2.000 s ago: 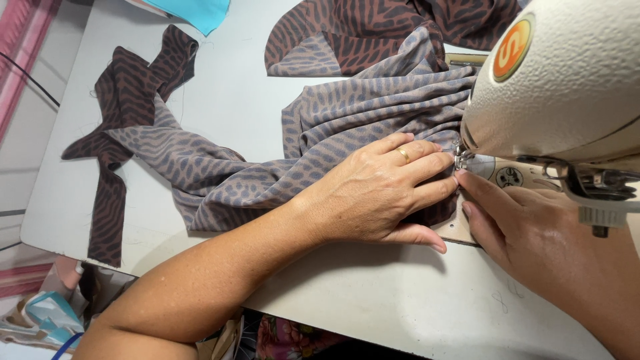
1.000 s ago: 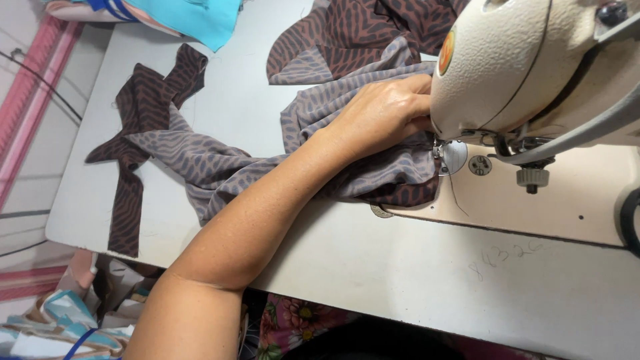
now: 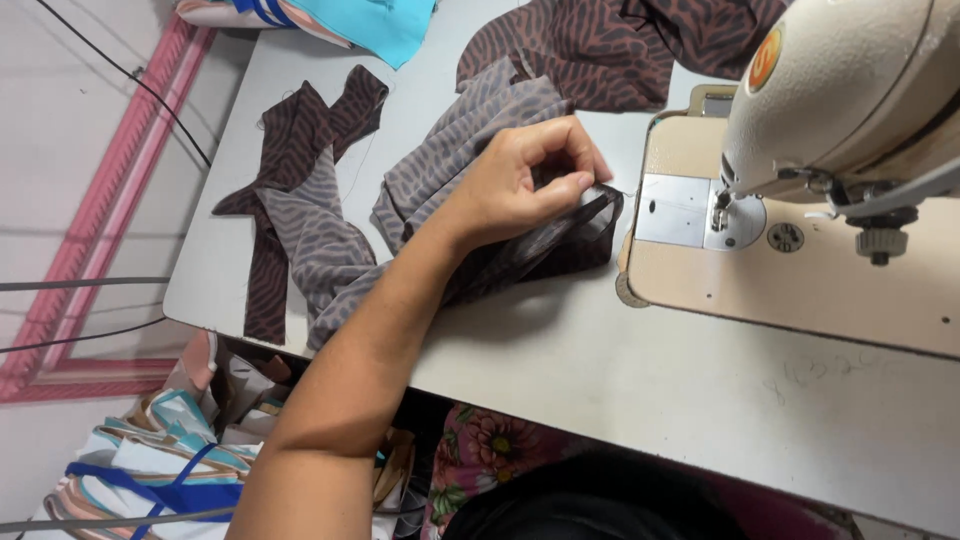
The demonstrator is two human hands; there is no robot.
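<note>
My left hand (image 3: 532, 176) pinches the edge of a dark animal-print fabric piece (image 3: 574, 229) between thumb and fingers, left of the sewing machine's needle plate (image 3: 675, 210). A thin thread runs from the held edge toward the presser foot (image 3: 721, 214), which has no fabric under it. The same garment's paler grey-blue underside (image 3: 465, 135) lies bunched behind and left of the hand, with dark strips (image 3: 266, 277) at its left end. My right hand is out of view.
The sewing machine head (image 3: 825, 97) fills the right side. More brown printed fabric (image 3: 570, 52) lies at the back, with turquoise fabric (image 3: 375, 22) at the far left corner. Below the white table's edge (image 3: 600, 442) sit tied fabric bundles (image 3: 157, 465). A pink frame (image 3: 105, 202) leans on the left.
Two seconds ago both hands were at the presser foot on the fabric. My right hand has gone out of view. My left hand has moved the fabric left, off the needle plate.
</note>
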